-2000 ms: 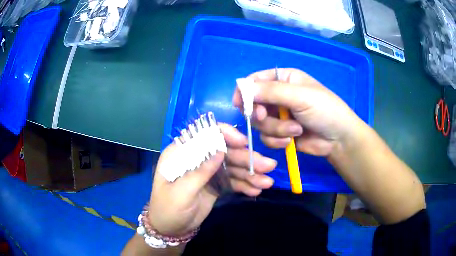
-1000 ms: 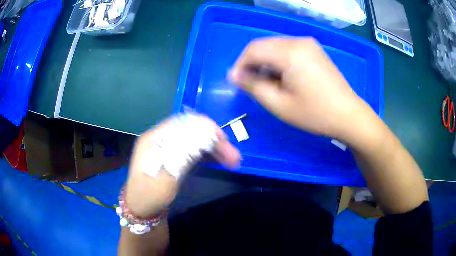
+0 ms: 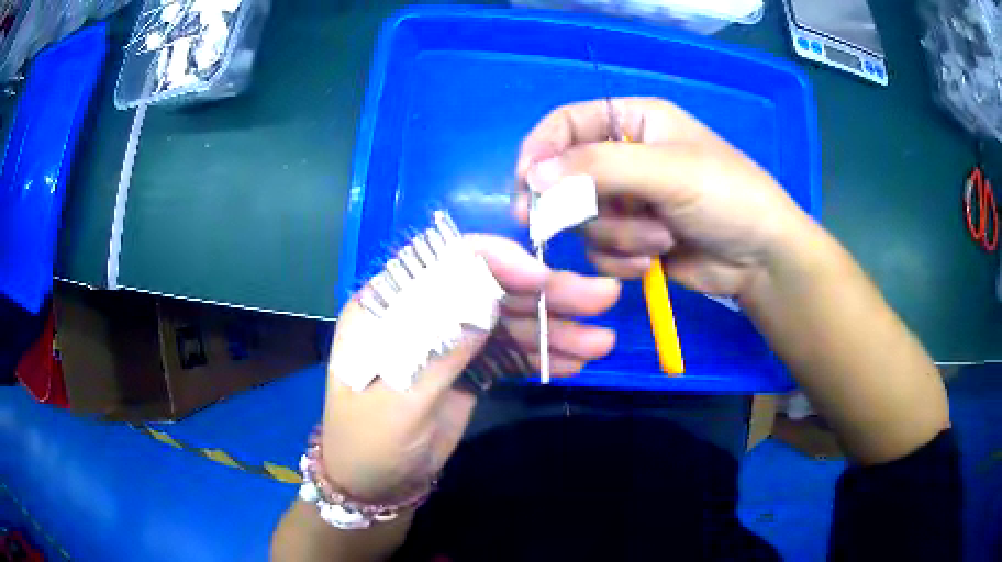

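Note:
My left hand (image 3: 440,362) holds a fanned bundle of labelled rods (image 3: 423,318), metal ends pointing up and white flags overlapping. My right hand (image 3: 670,198) pinches the top of one single rod (image 3: 543,318) with a white flag (image 3: 566,209). This rod hangs upright beside the fingers of my left hand. My right hand also holds an orange-handled tool (image 3: 663,318), its thin dark end pointing up. Both hands are over the blue tray (image 3: 472,121). A white label piece (image 3: 722,301) shows in the tray, partly hidden by my right wrist.
A clear tub of white-tagged parts (image 3: 187,49) and a second blue tray (image 3: 49,165) are at the left. A clear box (image 3: 703,13) is behind the tray. A digital scale (image 3: 837,38), orange-red scissors (image 3: 980,209) and clear plastic bags (image 3: 956,66) are at the right.
A second ago a labelled rod lay in the tray near my left hand; now that spot is covered by my hands. My right hand has come down and holds a single labelled rod upright.

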